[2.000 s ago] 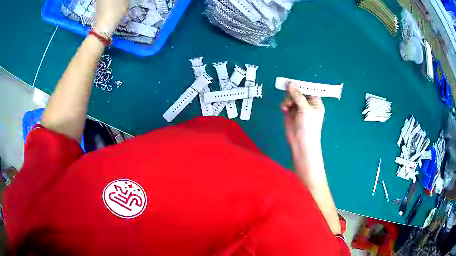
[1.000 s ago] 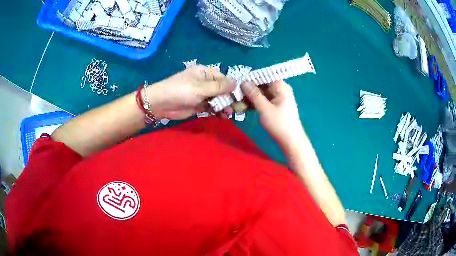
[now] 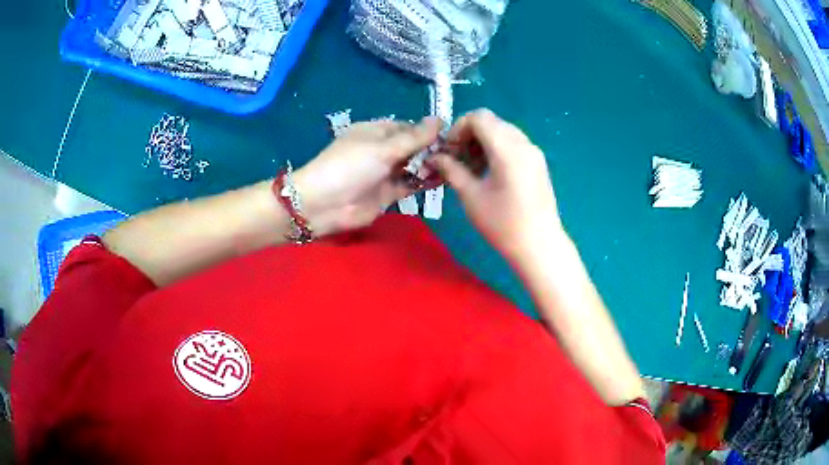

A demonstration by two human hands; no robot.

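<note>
My left hand (image 3: 368, 168) and my right hand (image 3: 491, 173) meet over the bench in front of my chest. Between their fingers they hold a white strap (image 3: 442, 98), whose upper end points away from me. A small whitish piece (image 3: 421, 163) shows at the fingertips; blur hides its shape and which fingers grip what. Other straps (image 3: 433, 203) lie on the green bench under my hands, mostly covered, with a flared end (image 3: 340, 121) showing beyond my left hand.
A blue basket (image 3: 238, 102) of short white pieces stands back left, small metal parts (image 3: 171, 145) in front of it. A clear bag (image 3: 409, 44) of strips lies at the back. At right are a white stack (image 3: 675, 183), loose strips (image 3: 747, 252) and thin sticks (image 3: 683, 311).
My left hand came from the basket to meet my right hand. The held strap moved left from the right side, and since one second ago it has swung to point away from me.
</note>
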